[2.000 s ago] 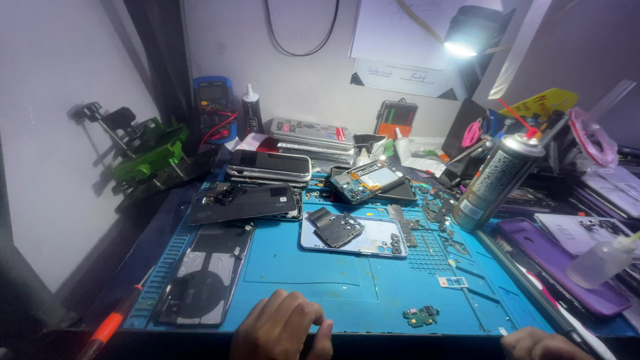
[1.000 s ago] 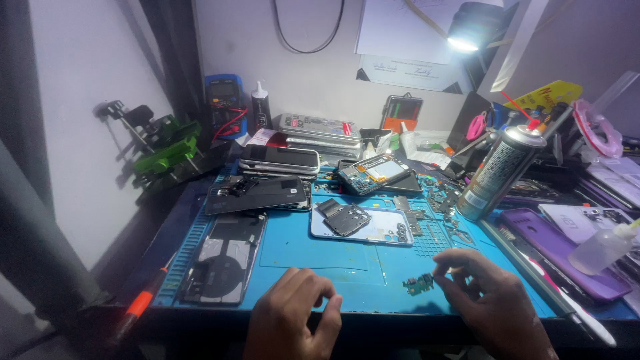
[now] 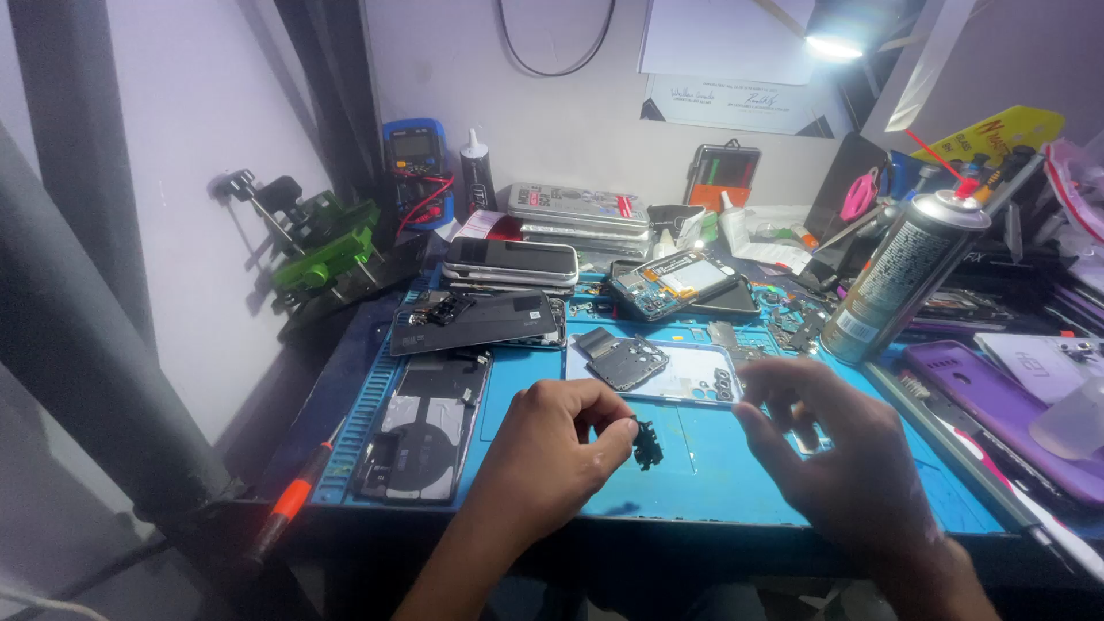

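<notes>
My left hand (image 3: 561,453) pinches a small dark phone circuit board (image 3: 647,443) between thumb and fingers, held over the front of the blue silicone repair mat (image 3: 716,496). To its right, my right hand (image 3: 832,448) is raised with thumb and fingers apart, partly covering a small part on the mat. Behind both hands lies a light-coloured phone back cover (image 3: 694,373), with a dark phone inner cover (image 3: 627,359) resting on it. A dark phone back panel (image 3: 423,431) lies left of my left hand.
An orange-handled screwdriver (image 3: 291,496) lies at the left edge. Stacked phones (image 3: 511,261), an opened phone (image 3: 677,283), a multimeter (image 3: 417,164) and a green clamp holder (image 3: 323,250) stand behind. At right are an aerosol can (image 3: 901,276) and a purple phone case (image 3: 1000,414).
The small board lay on the mat at front right; now it is lifted in my left hand. My right hand came in from the lower right edge and was at the board one second ago.
</notes>
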